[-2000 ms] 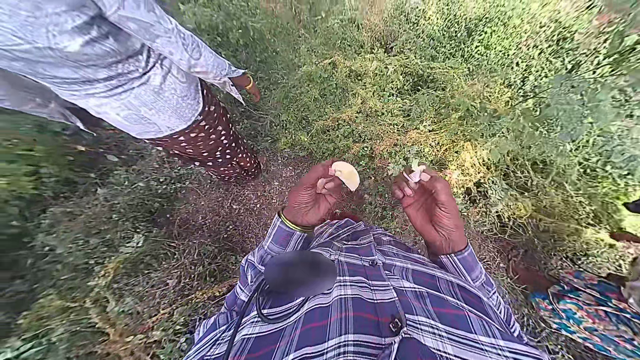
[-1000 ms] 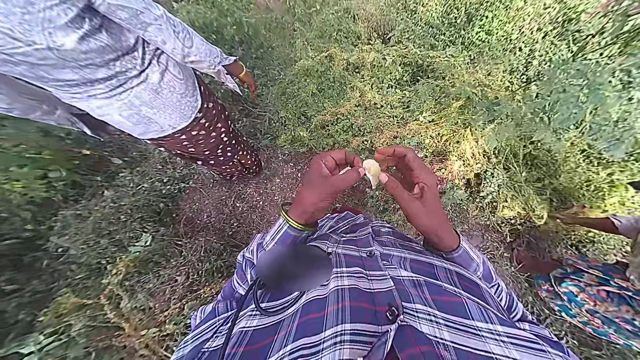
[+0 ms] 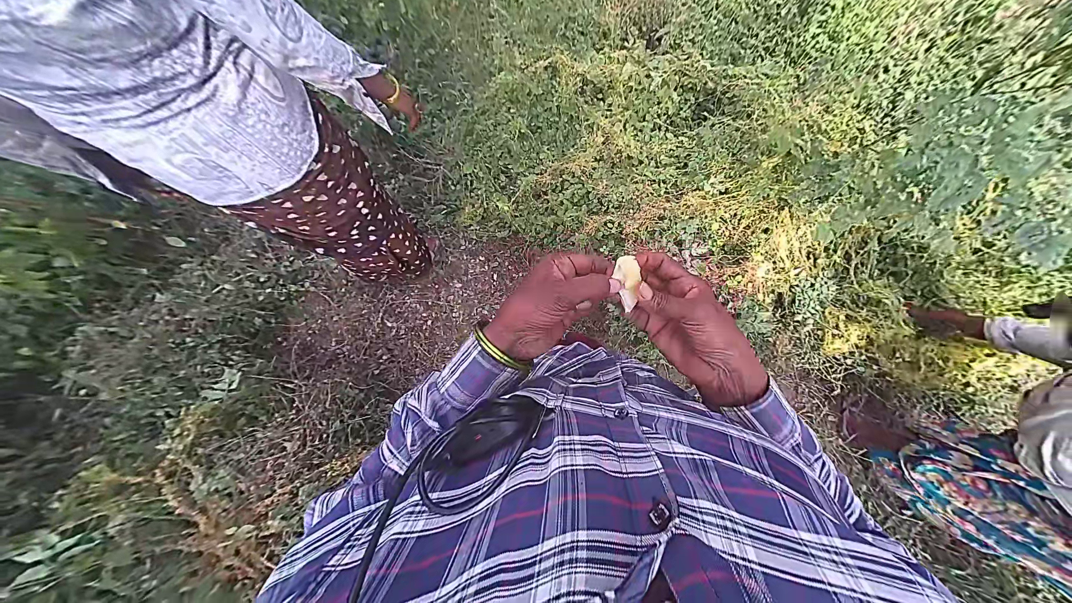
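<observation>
A small pale yellow and white piece (image 3: 626, 281), perhaps food, is pinched between the fingertips of both hands, in front of the chest. My left hand (image 3: 554, 303), with yellow-green bangles at the wrist, grips its left side with thumb and forefinger. On its right side, my right hand (image 3: 693, 327) holds it the same way. Exactly what the piece is cannot be told. Below the hands, a black device with a cable (image 3: 490, 431) lies against the plaid shirt (image 3: 586, 494).
A person in a pale shirt (image 3: 167, 92) and brown spotted skirt (image 3: 352, 213) stands at the upper left, one arm hanging. At the right edge are another person's arm (image 3: 946, 322) and patterned cloth (image 3: 988, 494). Green plants and dry stems (image 3: 620, 151) cover the ground.
Two seconds ago my hands were apart, the left with a pale half-round piece and the right with a whitish bit. They have come together at one piece. An arm has come into view at the right.
</observation>
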